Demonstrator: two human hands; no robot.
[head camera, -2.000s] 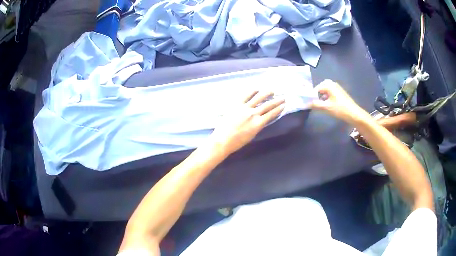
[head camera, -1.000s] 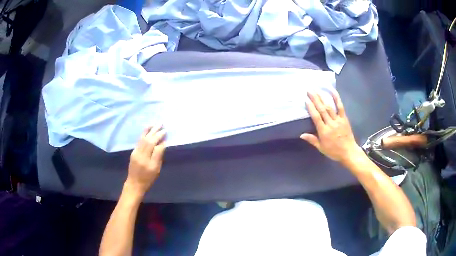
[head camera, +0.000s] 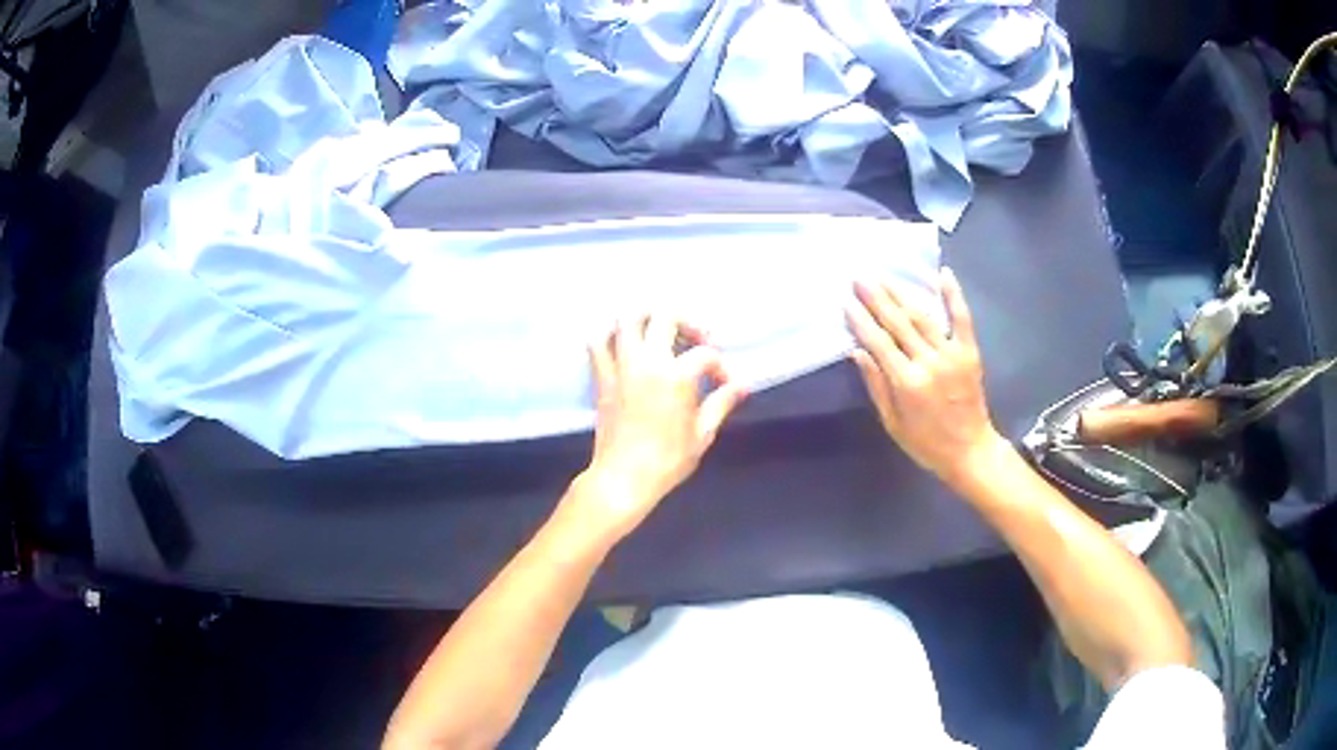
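A light blue shirt lies with its sleeve (head camera: 513, 315) stretched lengthwise over the raised grey pressing pad (head camera: 645, 195); glare makes the sleeve look nearly white. The shirt's body (head camera: 242, 293) is bunched at the left end. My left hand (head camera: 648, 410) is at the sleeve's lower edge near the middle, fingers bent on the cloth and thumb close to a finger; whether it pinches the cloth I cannot tell. My right hand (head camera: 927, 381) rests flat with fingers spread on the sleeve's right end, partly covering it.
A crumpled heap of blue shirts (head camera: 660, 73) lies at the far side of the grey table (head camera: 440, 528). The steam iron (head camera: 1122, 437) is parked at the right edge, with a hose and cord (head camera: 1264, 191) above it. A small black rectangle (head camera: 159, 509) lies at the near left.
My left hand moved from the sleeve's middle to its left part, then back right to the middle. My right hand went from pinching the sleeve's end to lying flat on it.
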